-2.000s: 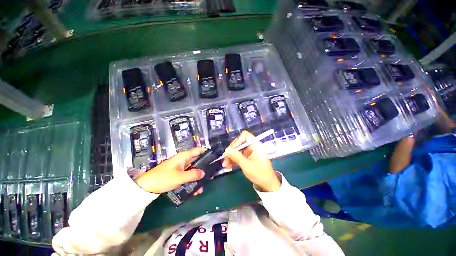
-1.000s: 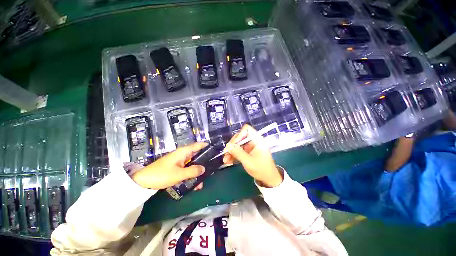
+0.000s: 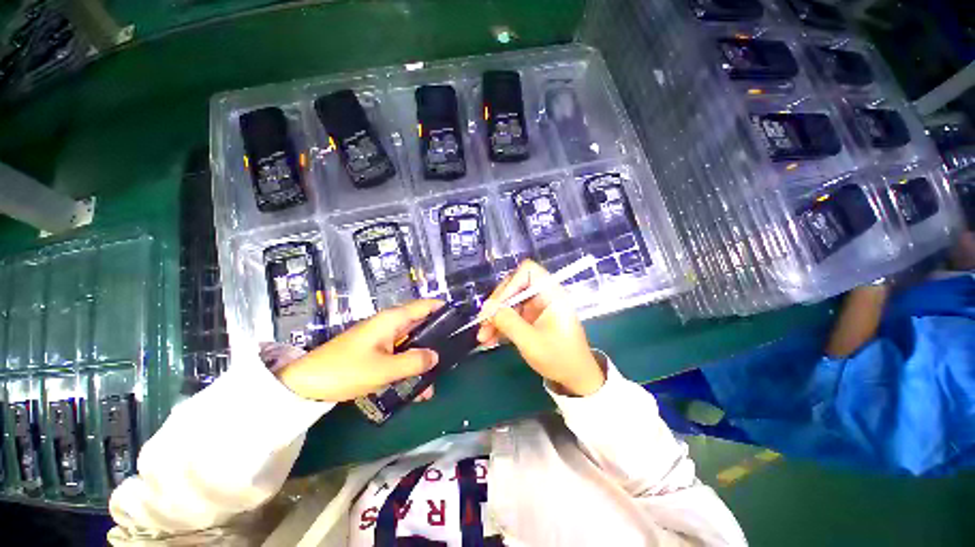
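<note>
My left hand [image 3: 369, 355] holds a black phone housing [image 3: 393, 395] tilted over the front edge of the working tray, thumb across its face. My right hand [image 3: 532, 323] holds pale tweezers [image 3: 551, 286] like a pen, their tip at the upper end of the housing. Whether the tip grips a piece is too small to tell. A dark gridded sticker sheet [image 3: 609, 256] lies over the tray's near right pockets. The clear working tray [image 3: 412, 68] holds black phones in two rows; its far right pocket holds none.
A thick pile of clear trays with phones [image 3: 738, 283] stands at the right. A clear tray [image 3: 80, 305] at the left has phones along its near side. Dark gridded sheets [image 3: 201, 267] lie between the trays. A metal upright [image 3: 43, 203] stands far left. A person's blue sleeve [image 3: 855, 374] is at right.
The trays sit slightly higher in the picture than before. My hands keep nearly the same grip, with the tweezer tip still at the housing's upper end.
</note>
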